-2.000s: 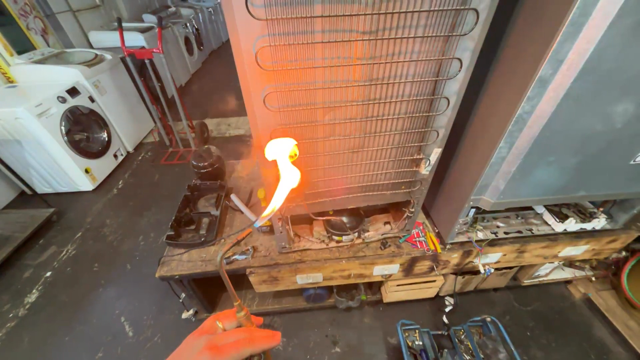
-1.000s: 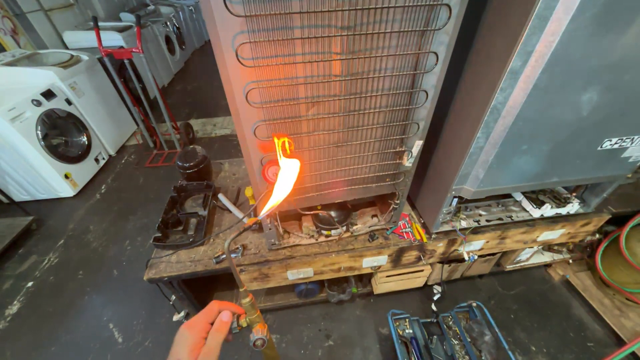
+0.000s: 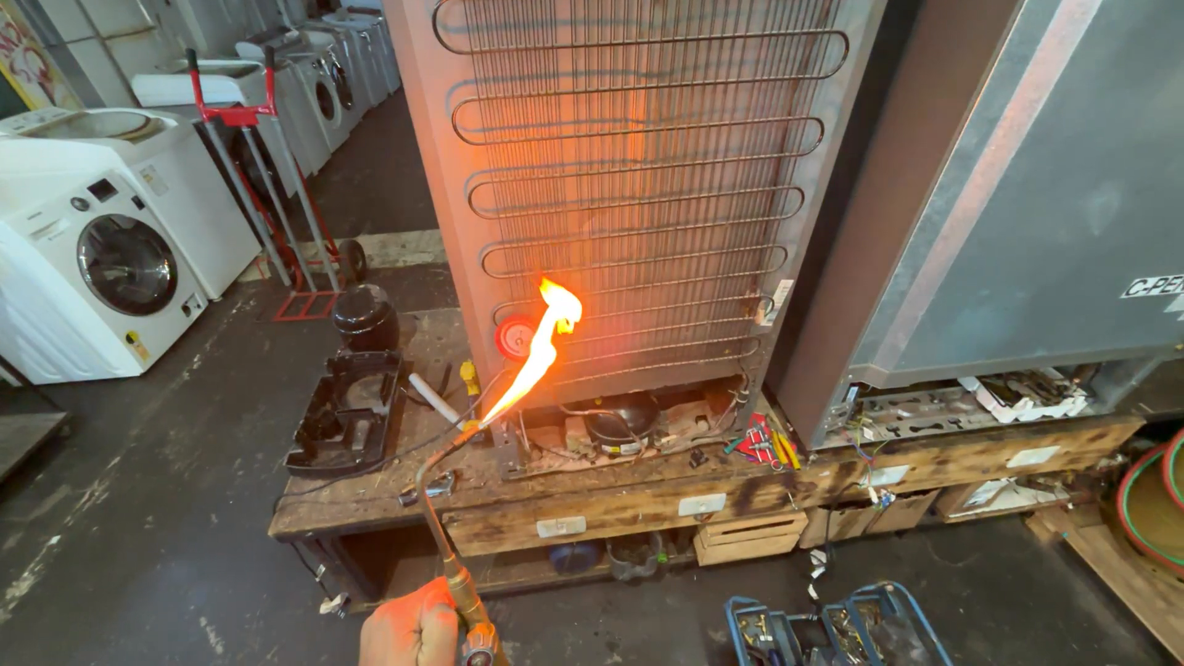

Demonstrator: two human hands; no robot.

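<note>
My left hand [image 3: 410, 627], at the bottom edge, has its fingers curled against the left side of a brass gas torch handle [image 3: 470, 606]. From the handle a bent copper torch tube [image 3: 427, 495] rises, and a long yellow-orange flame [image 3: 529, 370] streams up and right from its tip. Behind the flame stand the back of a refrigerator with a wire condenser coil [image 3: 638, 199] and a black compressor [image 3: 622, 424] in its base. A round red dial or disc [image 3: 515, 339] shows left of the flame. My right hand is out of view.
The wooden bench [image 3: 592, 513] holds a black plastic tray [image 3: 347, 412], another compressor [image 3: 366, 317] and pliers [image 3: 763, 442]. A grey appliance [image 3: 1045, 203] stands at right. A blue toolbox [image 3: 740, 606] is on the floor; a red hand truck [image 3: 236, 116] and washing machines [image 3: 129, 259] stand at left.
The torch stays lit while its flame changes shape. My left hand, one second ago with finger and thumb extended at the torch valve, now looks more curled.
</note>
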